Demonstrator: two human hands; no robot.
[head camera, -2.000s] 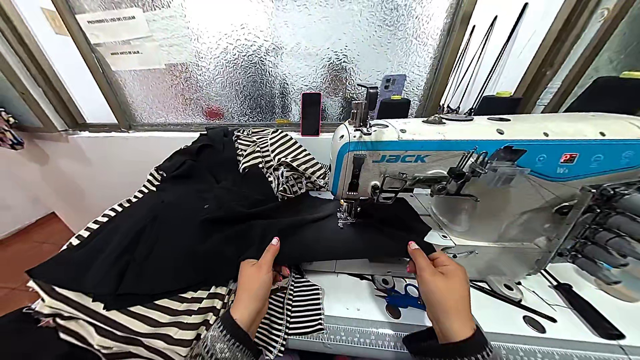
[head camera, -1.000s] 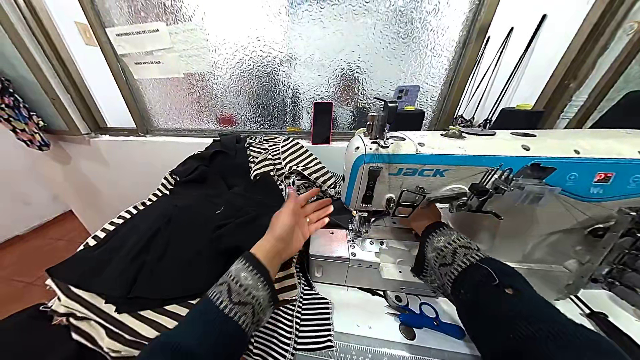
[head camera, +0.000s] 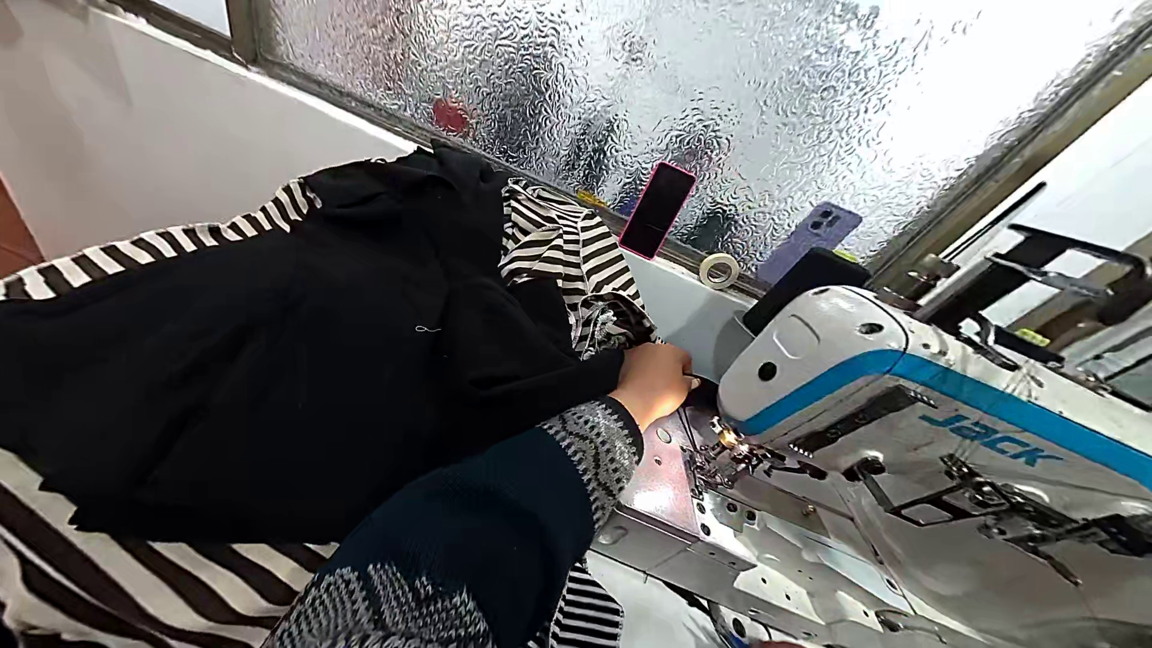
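My left hand (head camera: 655, 382) is closed around the edge of black fabric (head camera: 360, 360), just left of the needle area (head camera: 727, 441) of a Jack industrial sewing machine (head camera: 819, 378). The fabric lies in a broad, wrinkled heap, with a bit of loose thread on it. Black-and-white striped fabric (head camera: 576, 243) shows beyond it, below it and along its far left edge. A small dark piece of fabric shows beside my fingertips. The machine's metal bed (head camera: 657, 486) is bare near the presser foot. My right hand is not visible.
On the ledge under the textured window stand a phone with a pink edge (head camera: 658, 211), a roll of tape (head camera: 719, 271) and a purple phone (head camera: 810, 241). A black object (head camera: 801, 288) stands behind the machine head. Metal guides (head camera: 954, 495) jut from the machine's front.
My left hand, open and raised a second ago, now grips the black fabric. My right hand has left the view from beside the machine head. The view has tilted and moved closer.
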